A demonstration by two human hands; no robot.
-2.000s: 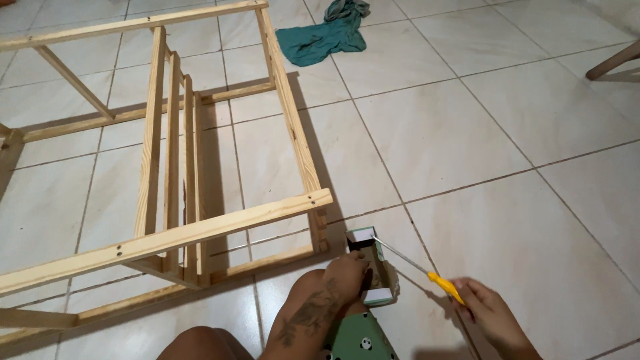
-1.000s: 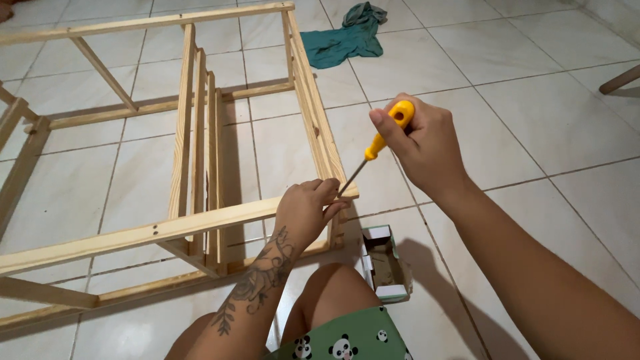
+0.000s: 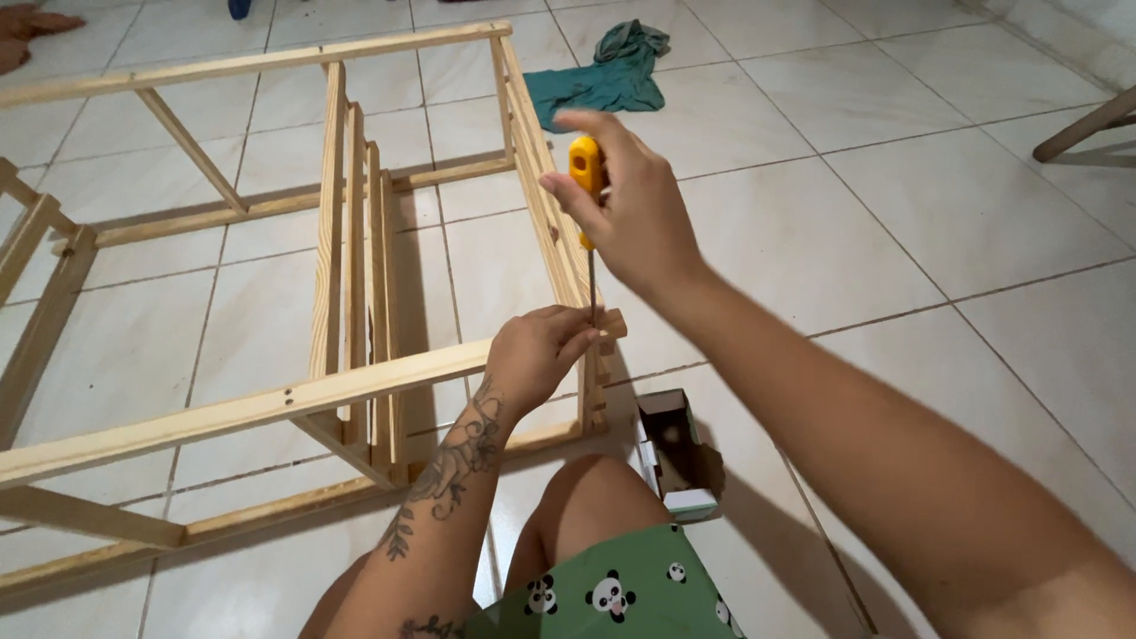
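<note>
My right hand (image 3: pixel 635 200) is around the yellow handle of a screwdriver (image 3: pixel 586 177), its index finger raised and blurred. The screwdriver stands nearly upright, with its tip at the near right corner of a pale wooden frame (image 3: pixel 390 377). My left hand (image 3: pixel 541 355) rests on that corner, its thumb and fingers pinched around the lower end of the shaft. Those fingers hide the tip and any screw under it. Two dark screw heads (image 3: pixel 288 396) show further left on the same rail.
An open small cardboard box (image 3: pixel 679 453) lies on the tiled floor beside my knee. A teal cloth (image 3: pixel 603 84) lies beyond the frame. A wooden furniture leg (image 3: pixel 1087 129) is at the right edge. Part of another person's hand or foot (image 3: pixel 31 35) shows at the top left.
Two seconds ago my left hand was at the box and the screwdriver was low beside it. Both hands have moved to the frame corner, and the screwdriver has gone from slanted to nearly upright.
</note>
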